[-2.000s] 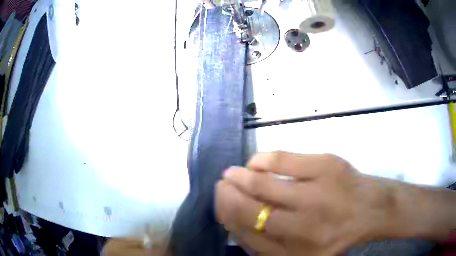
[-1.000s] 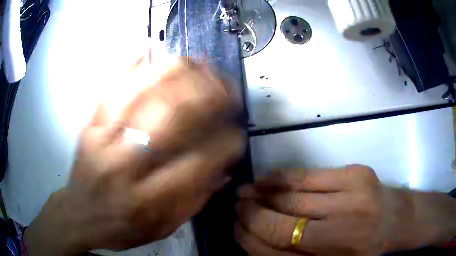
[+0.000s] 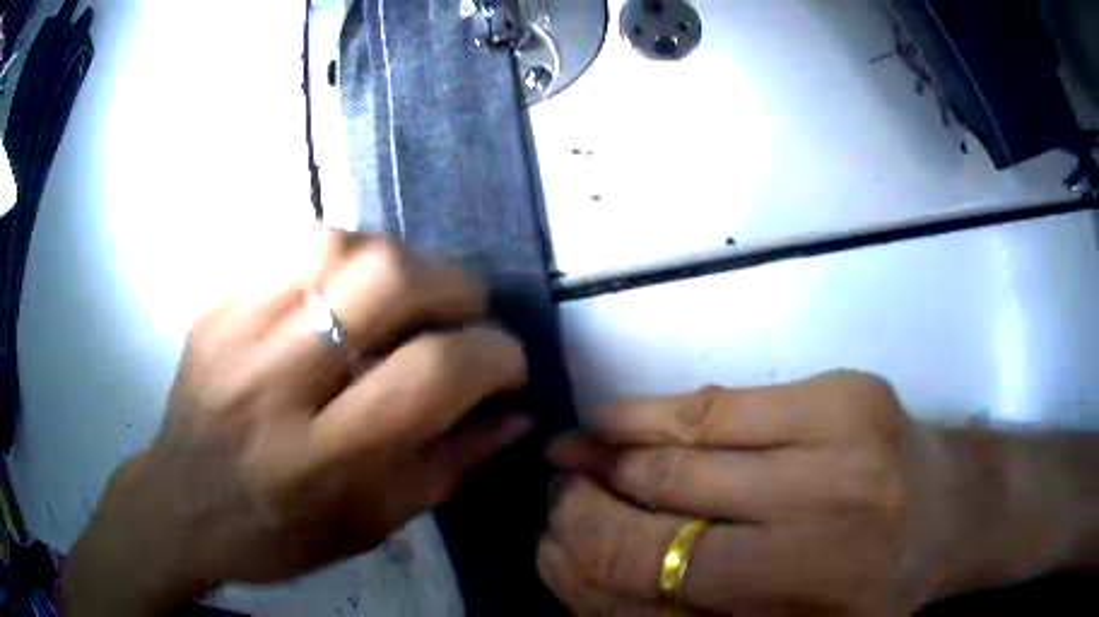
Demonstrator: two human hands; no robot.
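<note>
A long dark denim strip [image 3: 452, 157] runs from the presser foot [image 3: 492, 24] at top centre down to the bottom edge. A pale stitch line runs lengthwise near its left edge. My left hand [image 3: 350, 398], with a silver ring, lies on the strip from the left, fingers curled on the cloth. My right hand [image 3: 747, 482], with a gold ring, grips the strip's right edge lower down, fingertips pinched at the fold. The needle is too small and cut off to tell.
The needle plate [image 3: 572, 42] is partly under the strip. A perforated disc [image 3: 660, 27] sits right of it. Dark denim pieces [image 3: 994, 84] lie at upper right, and dark strips [image 3: 48, 133] at far left. A dark seam [image 3: 820, 247] crosses the white surface.
My left hand has come up from the bottom edge onto the strip. My right hand stays at the strip's right edge. The view has shifted, and the white ribbed knob has left it.
</note>
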